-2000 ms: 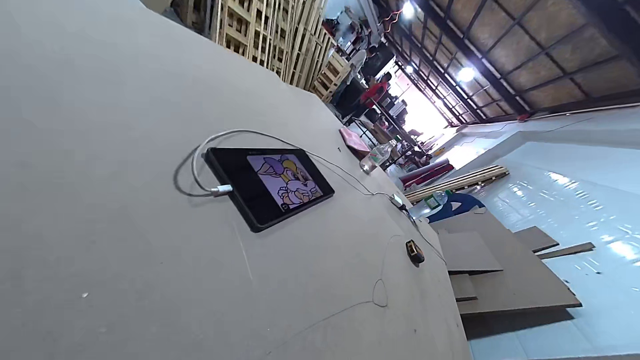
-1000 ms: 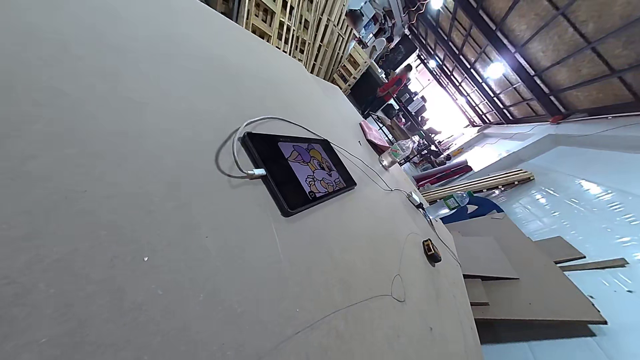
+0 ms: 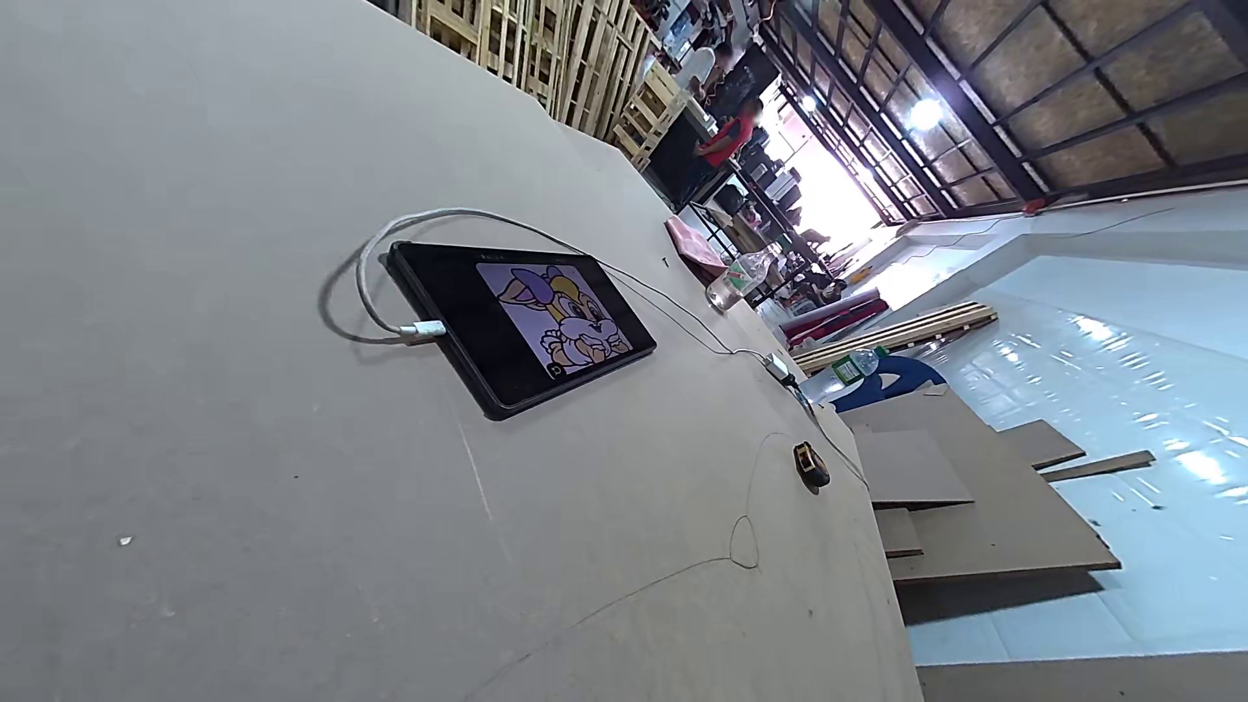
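Note:
Neither of my hands shows in the head view. A black smartphone [image 3: 458,322] lies face up on a large grey board surface [image 3: 244,546], its screen lit with a cartoon rabbit picture. A white charging cable [image 3: 448,212] is plugged into the phone's near left end, loops around behind it and runs right to a white connector [image 3: 777,368]. A small black and yellow tape measure [image 3: 810,466] rests near the right edge of the surface. A thin dark thread or wire [image 3: 643,587] curls across the board.
Clear plastic bottles [image 3: 738,281] [image 3: 846,375] stand near the right edge beside a pink cloth [image 3: 692,246]. Wooden pallets [image 3: 565,58] lean at the back. Board panels [image 3: 985,487] lie to the right. A person in red [image 3: 729,136] is far off.

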